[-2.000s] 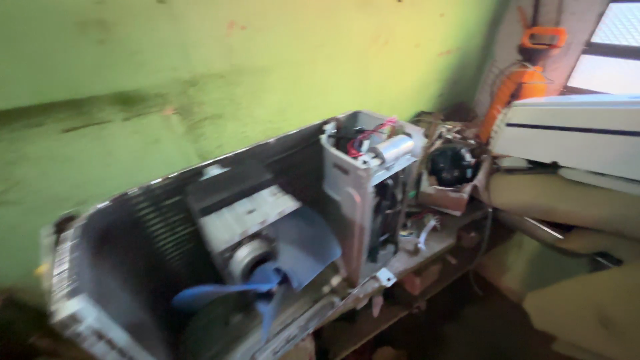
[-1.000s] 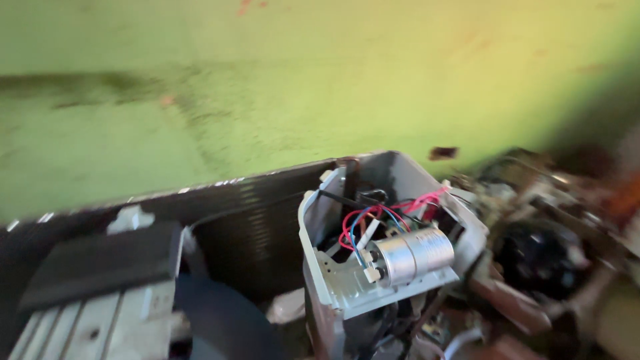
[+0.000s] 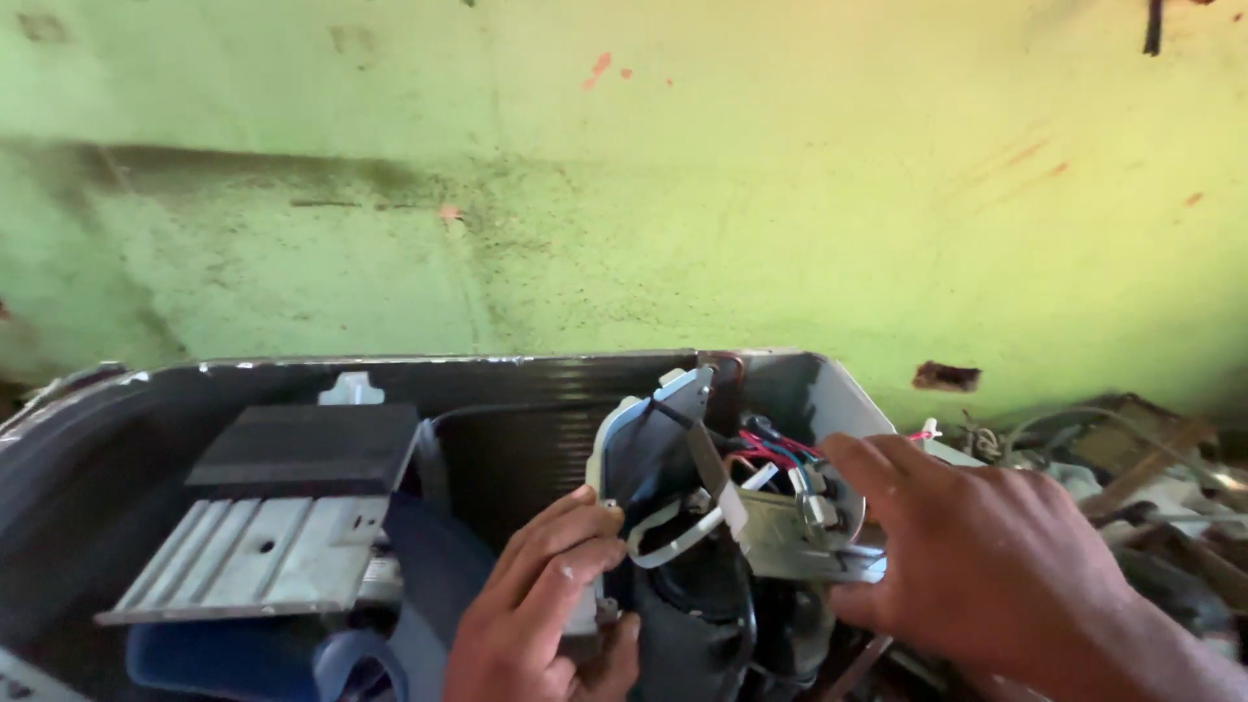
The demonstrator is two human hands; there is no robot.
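An air conditioner's outdoor unit lies open, its finned coil point(image 3: 507, 458) along the wall side. My left hand point(image 3: 551, 595) grips the edge of the metal divider panel point(image 3: 624, 429). To the right, my right hand point(image 3: 975, 546) holds the metal electrical bracket point(image 3: 799, 536), thumb below and fingers over the round capacitor point(image 3: 834, 507). The bracket is tilted and apart from the divider's top. Red and blue wires point(image 3: 770, 448) run around it. Below, between the hands, stands the black-wrapped compressor point(image 3: 692, 614). A white strap or tube point(image 3: 673, 546) loops beside the divider.
On the left, a ribbed metal motor mount point(image 3: 253, 556) sits above a blue fan blade point(image 3: 224, 663). The unit's grey end panel point(image 3: 829, 390) has bare edges. Piled scrap and parts point(image 3: 1150, 468) lie at the right. A green wall point(image 3: 624, 214) rises close behind.
Both hands have come into view and taken hold of the divider and the bracket. The bracket with the capacitor, level across the compartment before, is now tilted. The view has moved closer.
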